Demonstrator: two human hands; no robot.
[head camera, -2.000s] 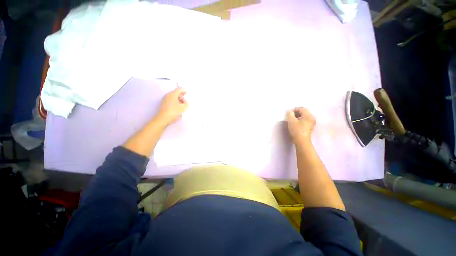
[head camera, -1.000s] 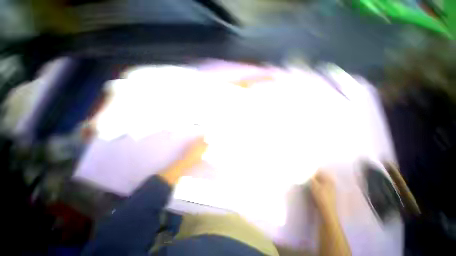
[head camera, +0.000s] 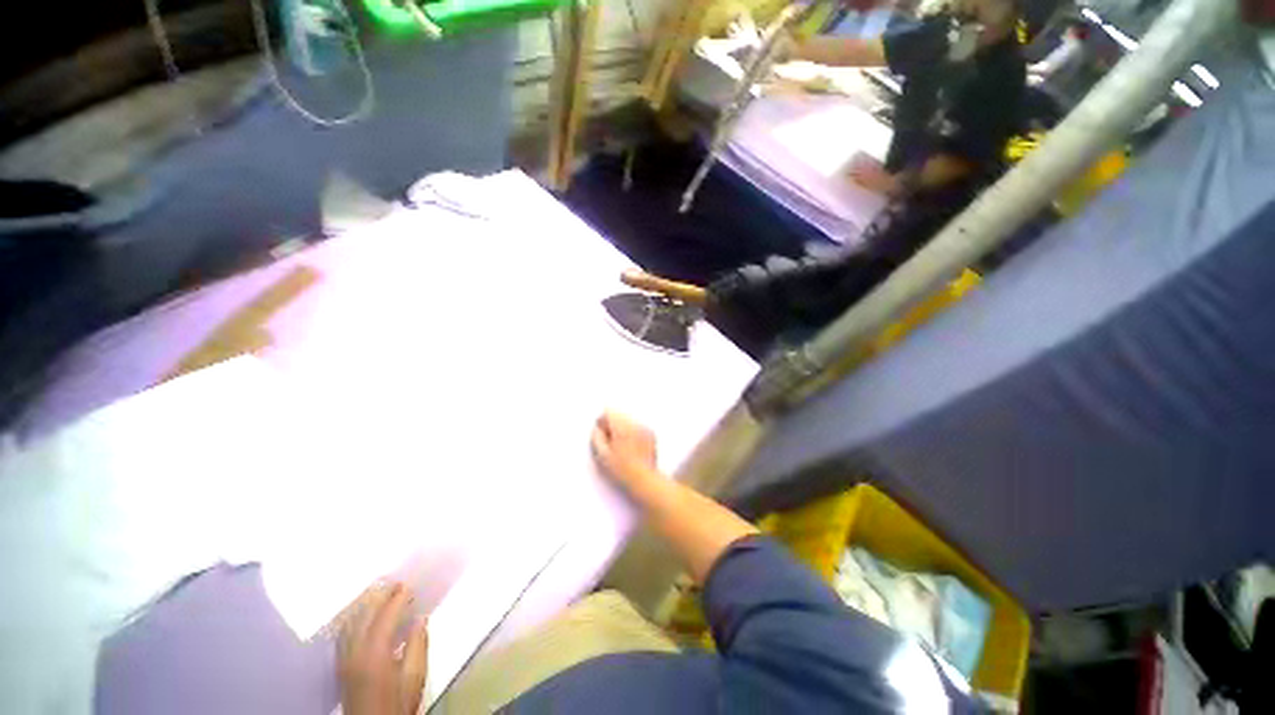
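A white cloth panel (head camera: 462, 517) lies on the table, so overexposed that most edges are lost. My right hand (head camera: 625, 450) is at its right side, fingers curled and seemingly pinching the edge; glare hides the fingertips. My left hand (head camera: 380, 650) is at the bottom left, partly cut off by the frame, palm down with the thumb apart, against the panel's near left part. I see nothing held in it. A larger heap of white cloth (head camera: 126, 489) spreads over the table's left side.
A steam iron (head camera: 650, 321) with a brown handle and dark hose stands at the table's right edge. A tan strip (head camera: 252, 324) lies at the far edge. A grey pipe (head camera: 1007, 196) crosses at right. A yellow crate (head camera: 1004, 636) holds pale cloth below. A person (head camera: 958, 98) works beyond.
The view has swung to the right, bringing the pipe, crate and other person into sight. My left hand now looks flatter. My right hand remains at the panel's right side.
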